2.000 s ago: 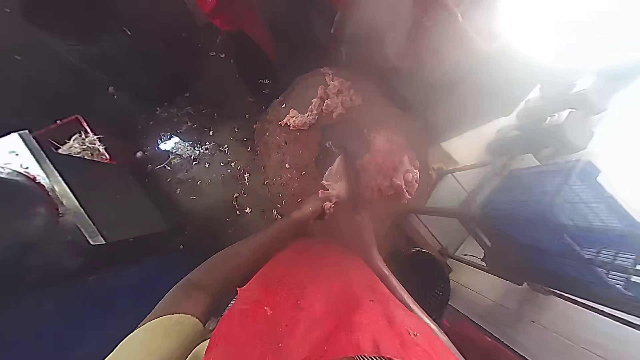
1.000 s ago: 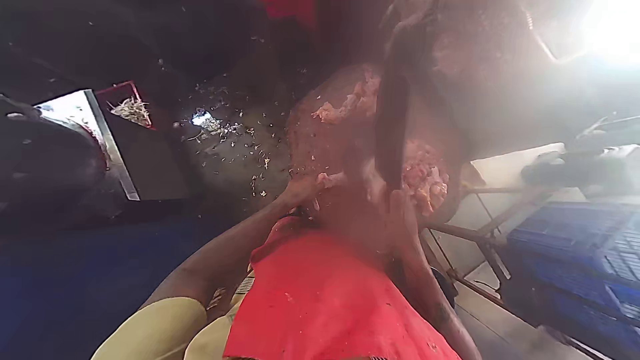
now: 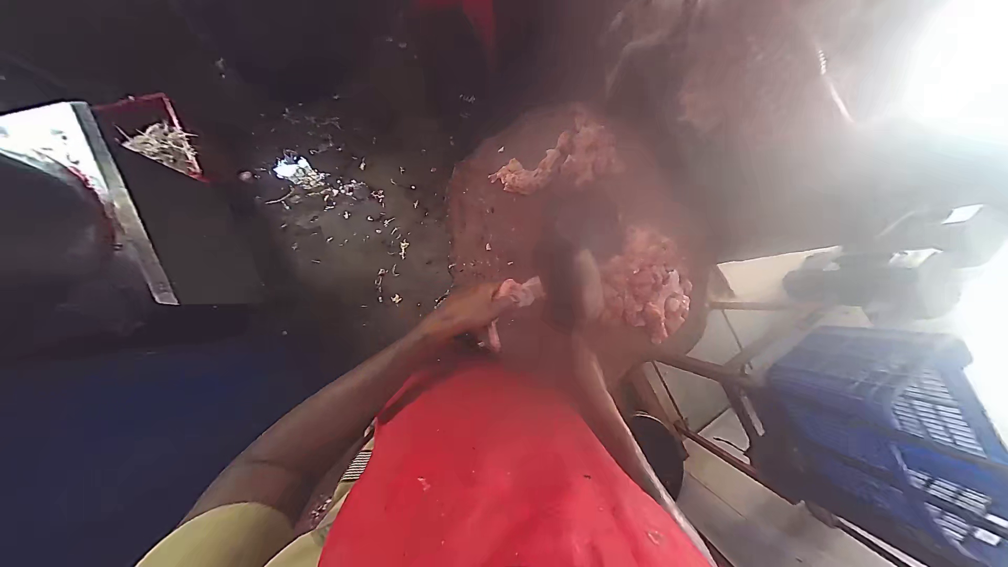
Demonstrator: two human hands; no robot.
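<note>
My left hand point(image 3: 465, 309) grips a piece of raw meat point(image 3: 517, 292) at the near left part of a round chopping block point(image 3: 480, 228). Blurred, my right hand point(image 3: 584, 293) is over the middle of the block, closed on the handle of a wide dark blade, likely a cleaver point(image 3: 568, 256), beside that piece. To the right of the blade lies a heap of cut raw meat point(image 3: 650, 287). Another heap of meat pieces point(image 3: 559, 157) rests on the far part of the block. Haze or a smeared lens blurs the view.
Scraps litter the dark floor point(image 3: 339, 260) left of the block. A red-edged container point(image 3: 169, 110) with straw-like bits stands far left, near a metal-edged panel point(image 3: 134, 228). Blue plastic crates point(image 3: 850, 394) and a metal frame point(image 3: 709, 370) are at the right. A red apron point(image 3: 504, 472) covers my front.
The dark blade, raised upright above the block one second ago, is now lower, over the block's middle beside the meat. My left hand still holds its piece at the near left.
</note>
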